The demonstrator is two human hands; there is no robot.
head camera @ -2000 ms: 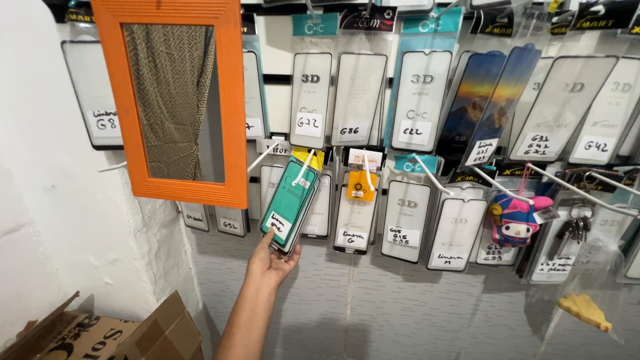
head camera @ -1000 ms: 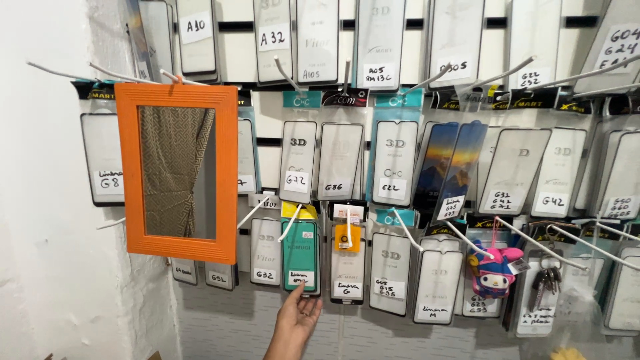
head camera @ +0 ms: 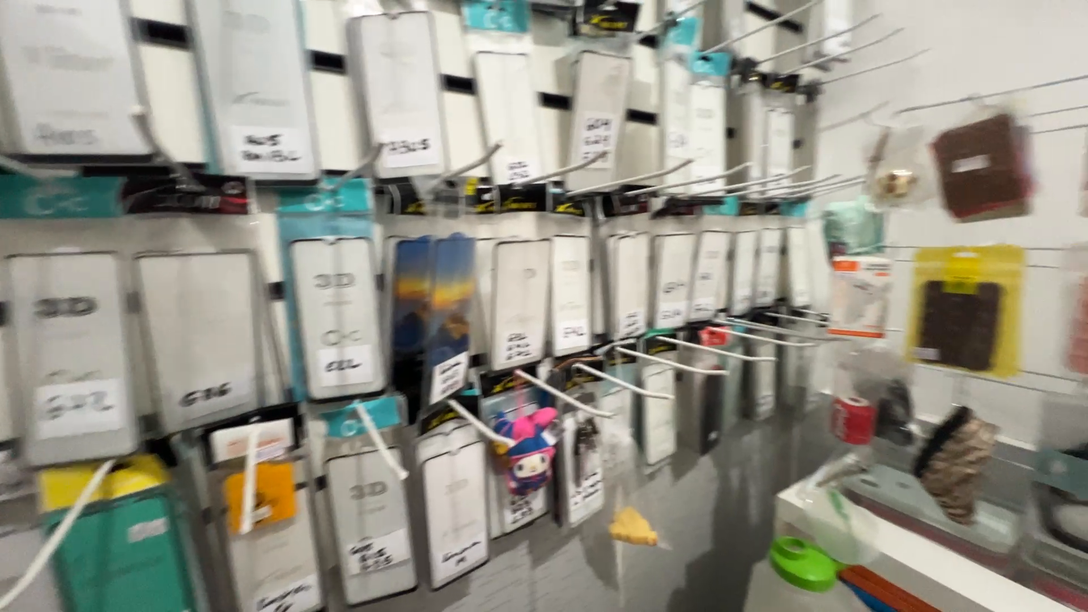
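Observation:
Neither of my hands shows in the view now. Rows of phone screen protectors in clear packs hang on metal hooks along the wall, among them a white one with a teal header (head camera: 332,319). At the lower left hangs a teal-green pack with a yellow top (head camera: 123,552). Beside it is a pack with an orange square (head camera: 262,493). A pink and blue character keychain (head camera: 527,450) hangs from a hook at the lower middle. Two blue and orange screen protector packs (head camera: 449,314) hang above and left of it. The view is somewhat blurred.
Bare metal hooks (head camera: 680,355) jut out from the wall. Farther right hang a yellow pack with a dark item (head camera: 960,323) and a brown pouch (head camera: 982,167). Low on the right are a white counter edge (head camera: 918,540), a bright green round lid (head camera: 802,563) and a red roll (head camera: 852,420).
One of my hands, which touched the bottom of the teal-green pack, is out of view. The pack still hangs on the wall. The view has swung right; the orange-framed mirror is gone from it.

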